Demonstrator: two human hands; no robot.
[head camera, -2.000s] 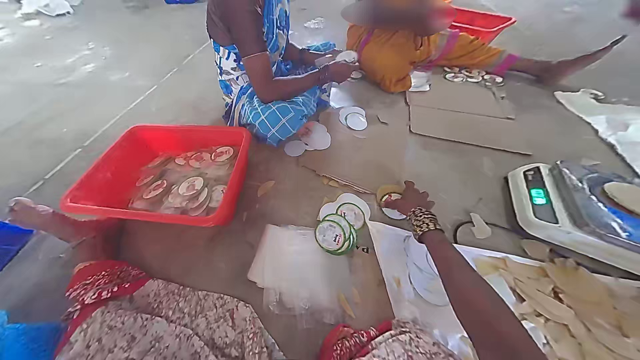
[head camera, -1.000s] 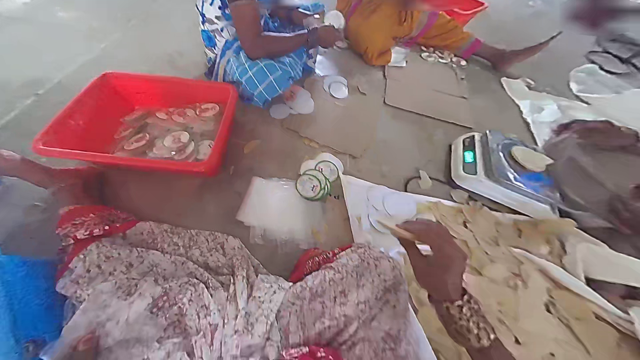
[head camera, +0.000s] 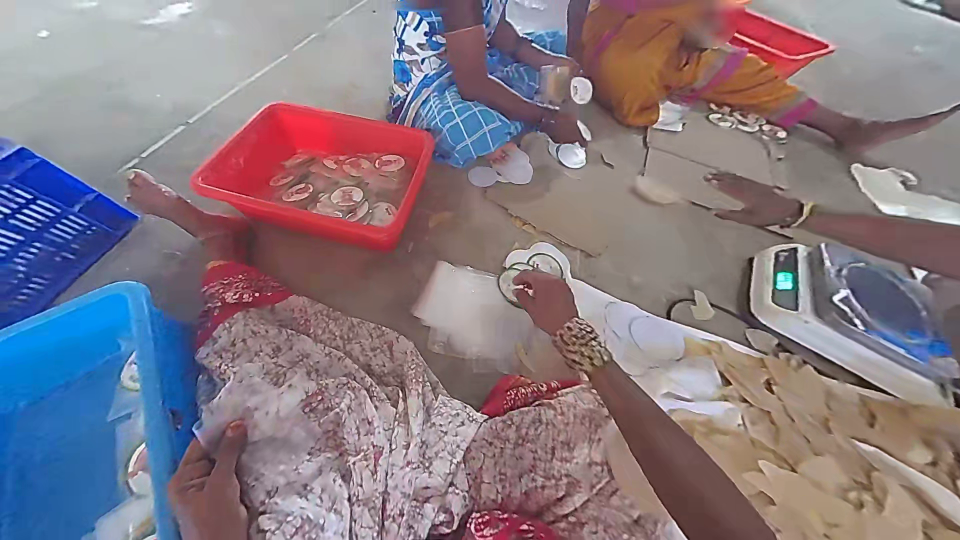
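My right hand (head camera: 546, 300) has its fingertips on a round green-edged label (head camera: 512, 283) at the pile of round labels and white discs, past my lap. Just left of it lies a stack of clear plastic sheets or bags (head camera: 469, 307). My left hand (head camera: 210, 480), low at the left beside the blue tub, pinches a thin translucent plastic bag (head camera: 251, 397) over the patterned cloth on my lap. White paper discs (head camera: 652, 337) and flat tan pieces (head camera: 810, 442) lie on a white sheet at the right.
A red tub (head camera: 409, 187) holds packed round-labelled items. The blue tub (head camera: 142, 360) and a blue crate (head camera: 52, 225) are at the left. A digital scale (head camera: 780, 300) stands at the right, near another person's hand (head camera: 757, 201). Two people sit ahead, near another red tub (head camera: 795, 49).
My right hand has moved from the tan pieces, where it held a flat tan piece, to the round labels. My left hand now shows with the plastic bag. Another person's arm has reached in from the right.
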